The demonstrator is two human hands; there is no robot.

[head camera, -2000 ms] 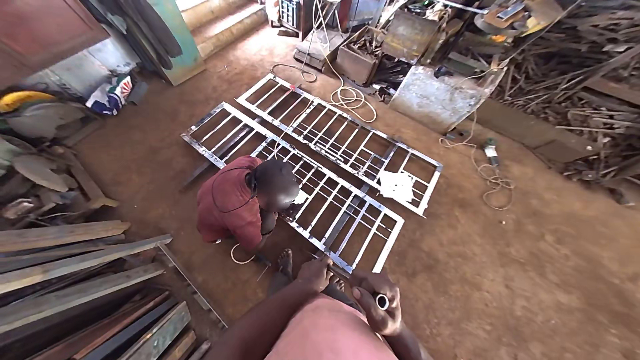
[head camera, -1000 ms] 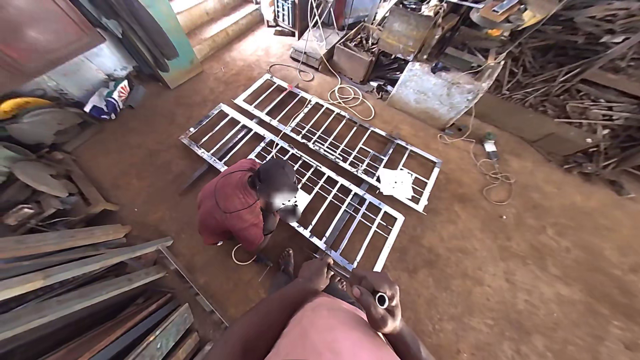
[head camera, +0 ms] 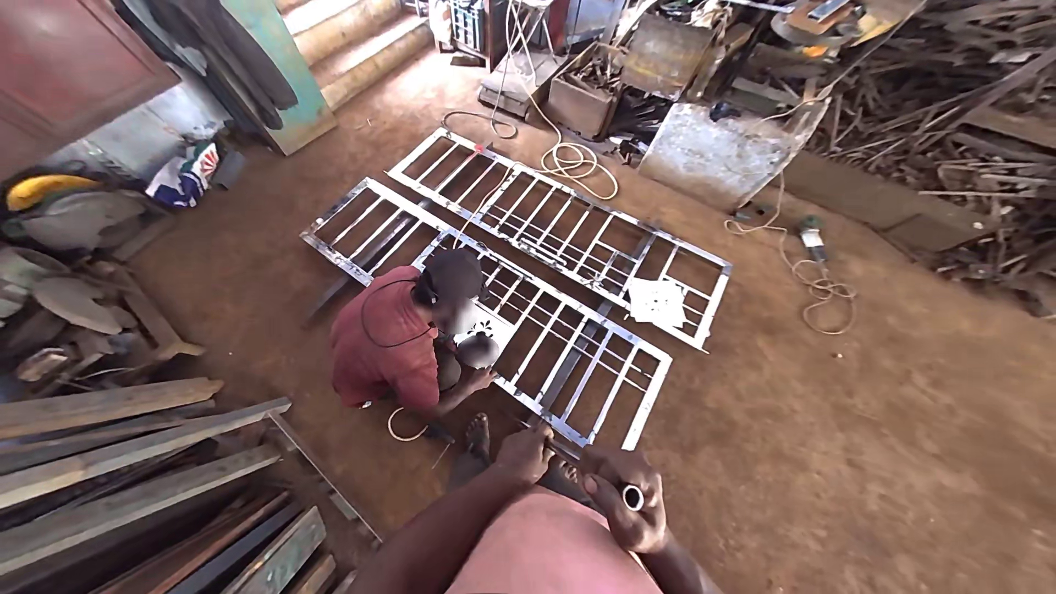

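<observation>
My left hand (head camera: pixel 525 452) and my right hand (head camera: pixel 627 497) both grip one metal pipe, whose open round end (head camera: pixel 633 497) pokes out of my right fist. The pipe's middle shows between my hands, just over the near edge of a welded metal frame with bars (head camera: pixel 569 363). Beyond it, a second such frame (head camera: pixel 561 223) lies alongside on the floor. A white cut-out plate (head camera: pixel 657 303) rests on the far frame's right part. Another white plate (head camera: pixel 485 328) lies on the near frame, in front of a crouching person (head camera: pixel 388 346) in a red shirt, whose hand touches that frame.
Wooden and metal lengths (head camera: pixel 140 462) are stacked at lower left. An angle grinder (head camera: pixel 813 238) with its coiled cable lies right of the frames. A coiled cord (head camera: pixel 577 169) lies behind them. A leaning metal sheet (head camera: pixel 718 153) and a scrap pile (head camera: pixel 932 107) stand farther back.
The crouching person's head has shifted and an arm now reaches right to the near frame's edge. My hands have kept their hold on the pipe in nearly the same place.
</observation>
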